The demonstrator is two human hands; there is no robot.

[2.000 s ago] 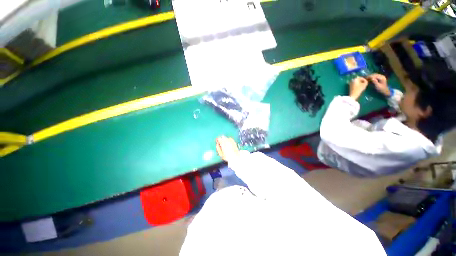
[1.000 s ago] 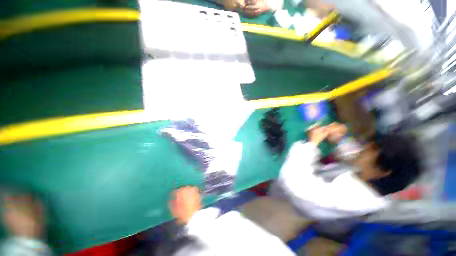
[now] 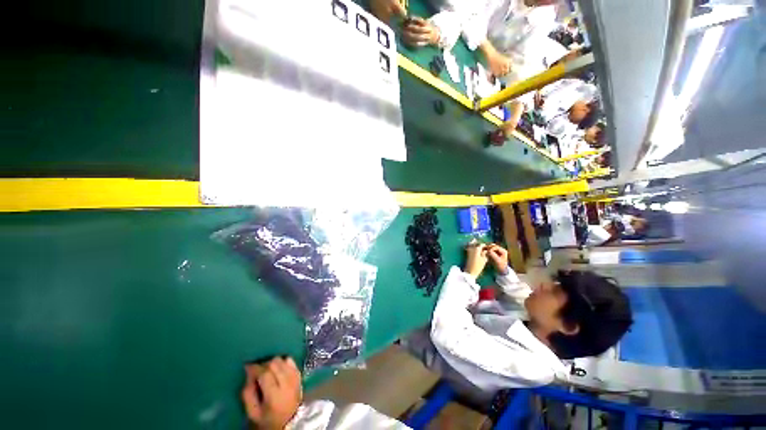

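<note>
My right hand [image 3: 273, 391] is at the bottom, over the near edge of the green mat, with its fingers curled. A dark spot shows between the fingers; I cannot tell whether it is a small part or shadow. My left hand is out of the picture. Clear plastic bags with black parts [image 3: 284, 260] lie on the mat just beyond my right hand, not touched by it. A smaller bag of dark parts [image 3: 336, 336] lies at their near end. A white sheet tray [image 3: 302, 117] lies behind the bags, with a few black square frames at its far right corner.
A pile of black parts [image 3: 424, 252] and a blue box [image 3: 473, 220] lie to the right. A person in a white gown [image 3: 495, 336] sits there, hands together over the mat. A yellow strip [image 3: 101, 193] crosses the bench. More gowned people sit across it.
The view has turned and tilted, bringing the far workers and ceiling lights into view. My left hand, blurred at the left edge one second ago, has left the picture. My right hand stays near the bags.
</note>
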